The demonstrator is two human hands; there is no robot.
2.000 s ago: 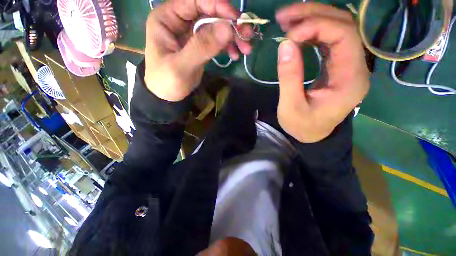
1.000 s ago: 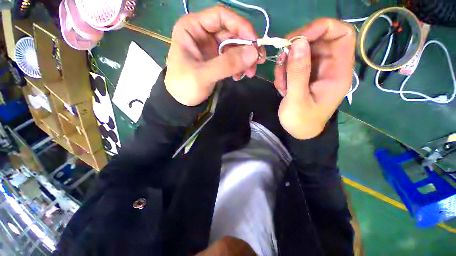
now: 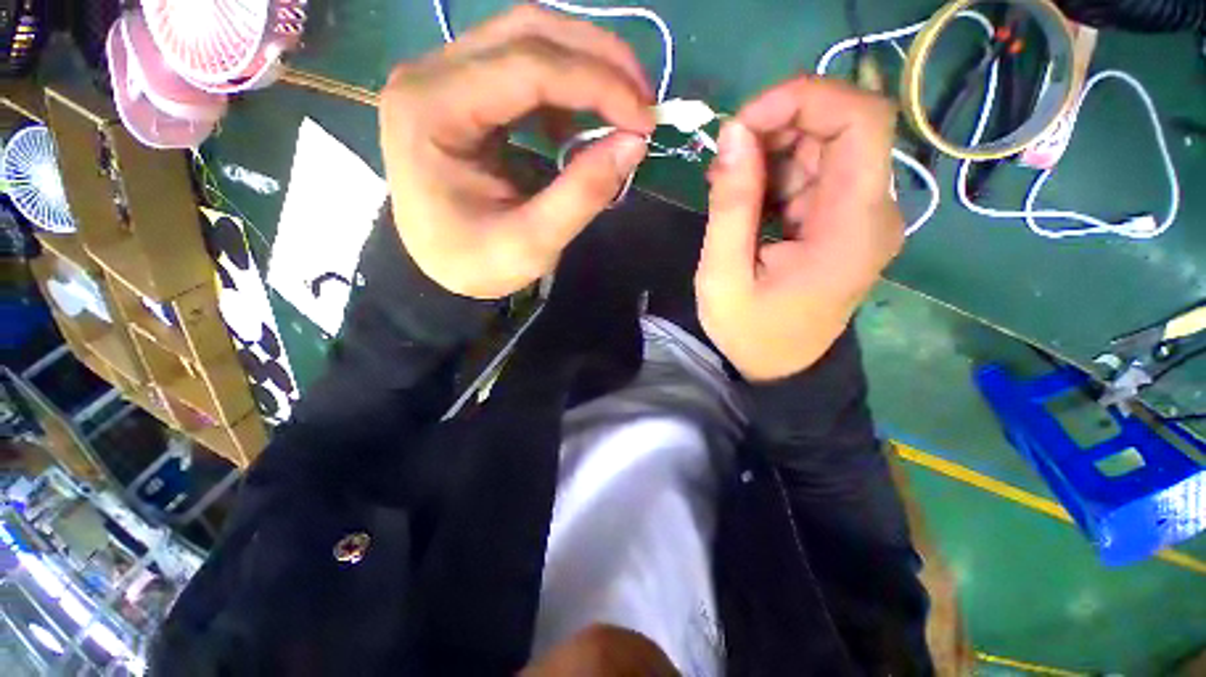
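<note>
My left hand pinches the white cable and thin wires between thumb and fingertips. A small cream piece of masking tape sits around the wires just right of these fingertips. My right hand has its thumb and index finger closed at the other side of the wires, on a thin wire end. Fine bare or coloured strands show between the hands. The exact grip of the right fingertips is too small to tell fully. Both hands are bare and held above the green bench.
The masking tape roll lies right of my hands, with dark-handled tools showing through it. White cable loops lie beside it. A pink fan, white paper and cardboard compartments are at left. A blue plastic stool stands lower right.
Two seconds ago the hands were apart; since then they have come together at the taped wires. Over the last second the view has shifted and the fingertips have moved slightly apart along the wires.
</note>
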